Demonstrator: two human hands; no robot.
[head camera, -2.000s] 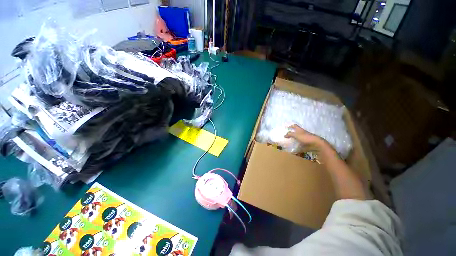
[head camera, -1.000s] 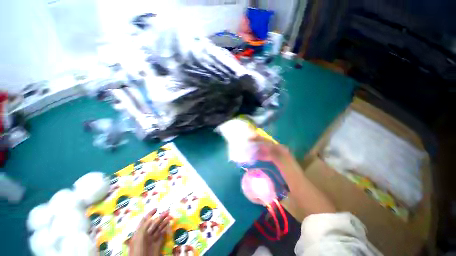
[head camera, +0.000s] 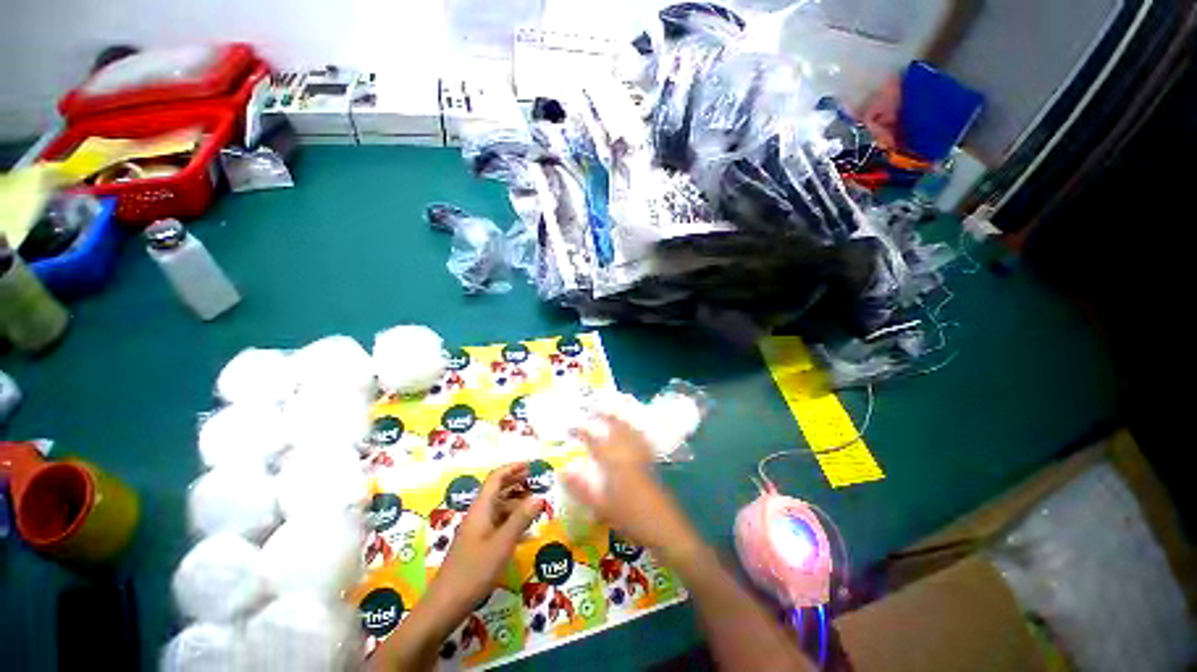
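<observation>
The label sheet (head camera: 558, 597) lies flat on the dark green table, with dark circles and dog pictures. My left hand (head camera: 496, 525) is over the middle of the sheet, fingers slightly curled and apart, with no object seen in it. My right hand (head camera: 617, 473) is just right of it, at an overexposed white container (head camera: 578, 418) in clear wrap; the glare hides the exact grip. More wrapped white shine (head camera: 676, 418) shows at the sheet's right edge. Round white containers (head camera: 282, 486) stand grouped in columns over the sheet's left side and beside it.
A pile of plastic packaging (head camera: 735, 197) is at the back. A pink lit device (head camera: 784, 551) and yellow strip (head camera: 824, 414) are at right, an open carton (head camera: 932, 617) at lower right. A white bottle (head camera: 194, 273), red basket (head camera: 164, 184) and orange-yellow mug (head camera: 79, 512) are at left.
The view has swung left from the carton to the sheet. My right hand has come from the carton to the sheet with wrapped white containers. My left hand has come into view over the sheet.
</observation>
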